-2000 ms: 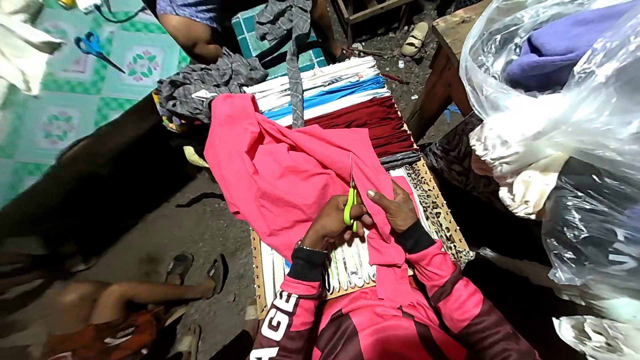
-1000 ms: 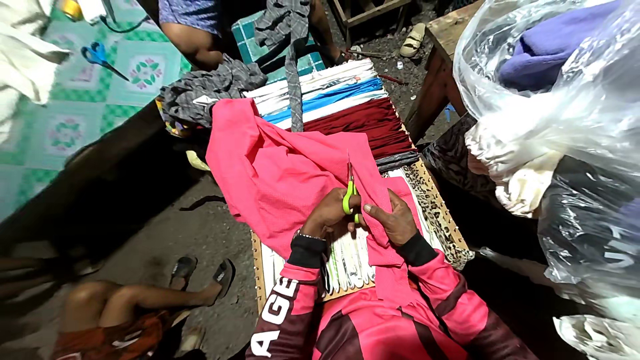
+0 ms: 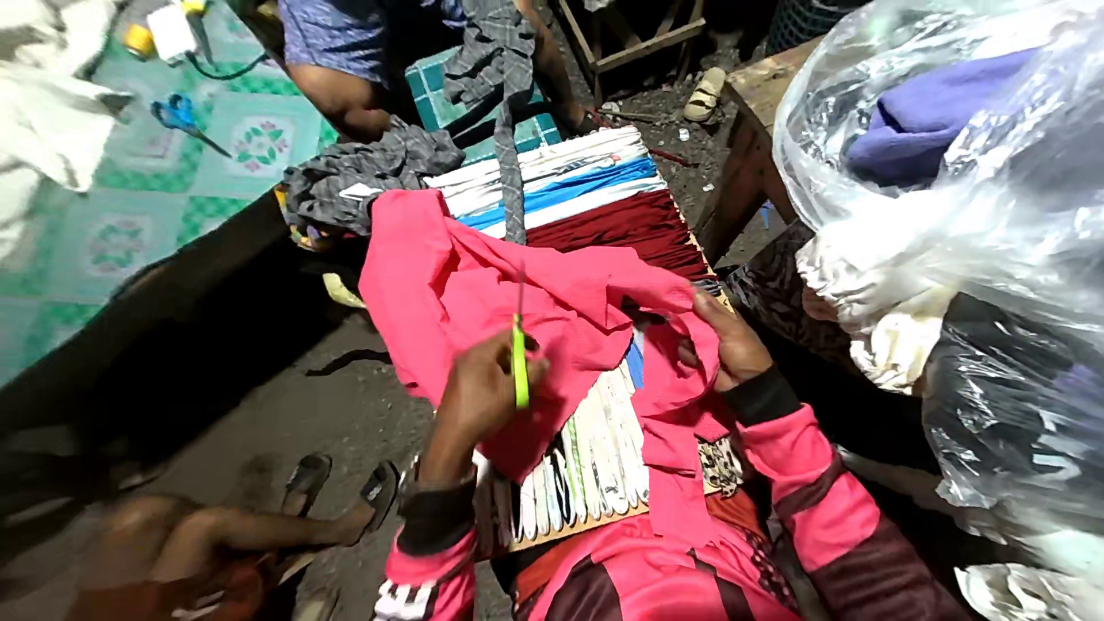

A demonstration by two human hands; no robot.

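Note:
My left hand [image 3: 487, 384] grips scissors with yellow-green handles [image 3: 519, 362], their blades pointing away from me over pink fabric [image 3: 517, 285]. On the right, my right hand [image 3: 733, 341] holds an edge of that fabric, where a partly cut strip [image 3: 673, 466] loops and hangs down toward my lap. Beneath the fabric lies a wooden frame [image 3: 578, 528] wound with cloth strips: white ones [image 3: 595, 457] near me, dark red ones [image 3: 621, 228], blue ones [image 3: 561, 191] and white ones at the far end. A grey patterned strip [image 3: 511, 172] crosses the far end.
Blue scissors [image 3: 177, 114] lie on a green floral table cover [image 3: 207, 172] at the left. Clear plastic bags [image 3: 992, 259] with cloth inside crowd the right beside a wooden table [image 3: 768, 86]. Another person's legs [image 3: 345, 95] are beyond the frame; someone's legs [image 3: 233, 535] stretch at lower left.
My left hand with the scissors has moved left, away from my right hand. My right hand has moved outward, and the strip now loops open between the hands.

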